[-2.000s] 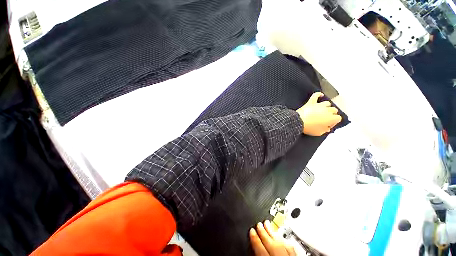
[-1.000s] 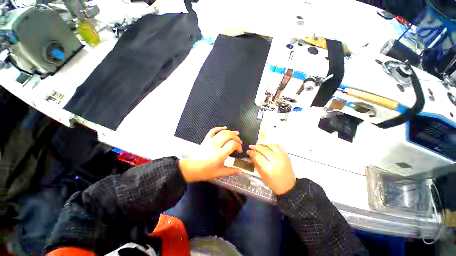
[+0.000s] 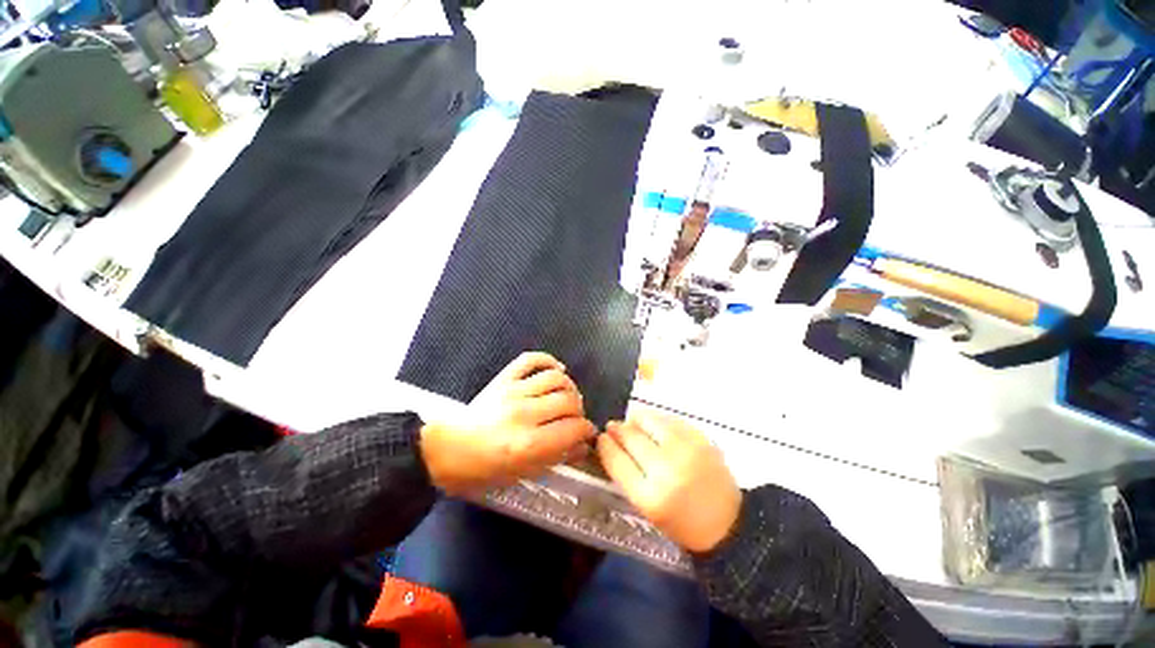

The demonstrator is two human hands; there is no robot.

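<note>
A black ribbed sleeve panel (image 3: 538, 241) lies flat on the white table, its right edge at the presser foot and needle (image 3: 652, 301). My left hand (image 3: 517, 424) is on the panel's near end, fingers curled and pinching its lower right corner. My right hand (image 3: 669, 475) meets it there, fingertips on the same corner, close to the table's front edge. The fingertips nearly touch each other. The pinched edge is mostly hidden under the fingers. The lockstitch sewing machine (image 3: 773, 361) stands right of the panel.
Stacked cut pieces (image 3: 310, 190) lie at the left. A neighbouring machine (image 3: 82, 127) and yellow-green bottle (image 3: 190, 104) stand at the far left. A black fabric strip (image 3: 842, 190) drapes over the machine head. A clear plastic tray (image 3: 1028, 525) sits at right. A measuring tape (image 3: 589, 517) runs along the front edge.
The view has swung back from a close, tilted view. My left hand has come from the panel's far end to its near end, beside my right hand. Since one second ago both hands have moved slightly nearer me.
</note>
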